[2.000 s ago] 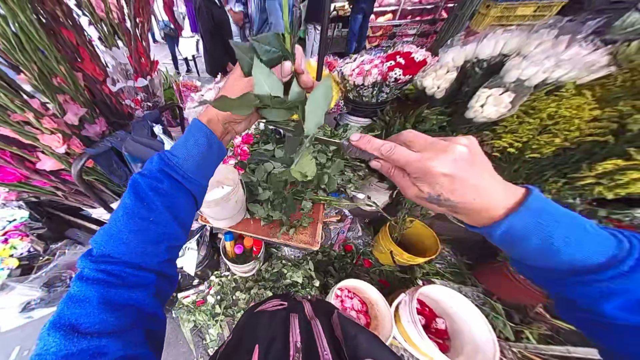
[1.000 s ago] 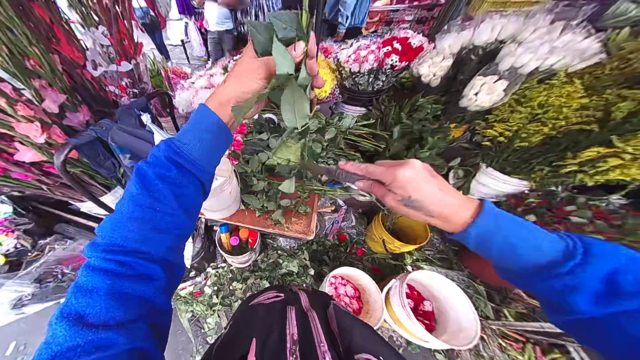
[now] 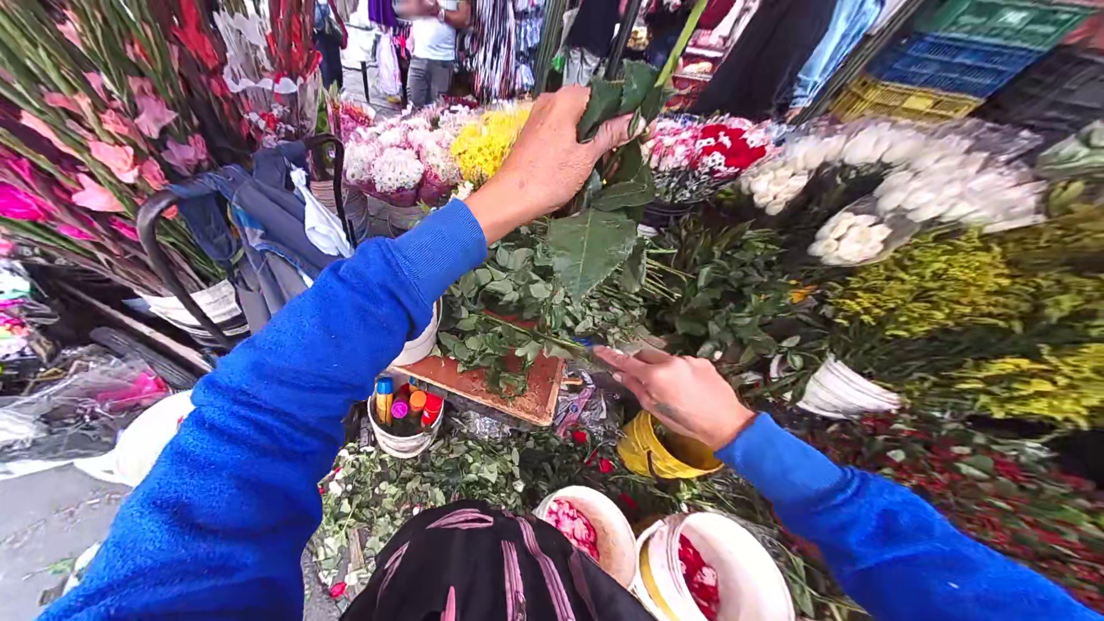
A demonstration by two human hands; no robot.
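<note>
My left hand (image 3: 556, 151) is raised at the upper middle, gripping a leafy green flower stem (image 3: 681, 43) whose top leaves the frame. Large leaves (image 3: 591, 246) hang below the fingers. Lower and to the right, my right hand (image 3: 681, 392) is closed on a knife, mostly hidden by the fingers, with a bit of blue (image 3: 584, 342) at the fingertips. The knife points left toward cut greenery (image 3: 509, 285), which lies heaped on a reddish-brown board (image 3: 535, 397).
Buckets with petals (image 3: 604, 526) (image 3: 759, 561) stand by my lap, a yellow bucket (image 3: 647, 448) under my right hand. A small bucket of spray cans (image 3: 405, 440) is left of the board. White roses (image 3: 931, 172) and yellow filler flowers (image 3: 931, 285) are at right, gladioli (image 3: 112, 155) at left. People stand beyond.
The view has tilted upward. My left hand still holds the leafy stem. My right hand, closer to the stem two seconds ago, is now lower and farther from my left hand.
</note>
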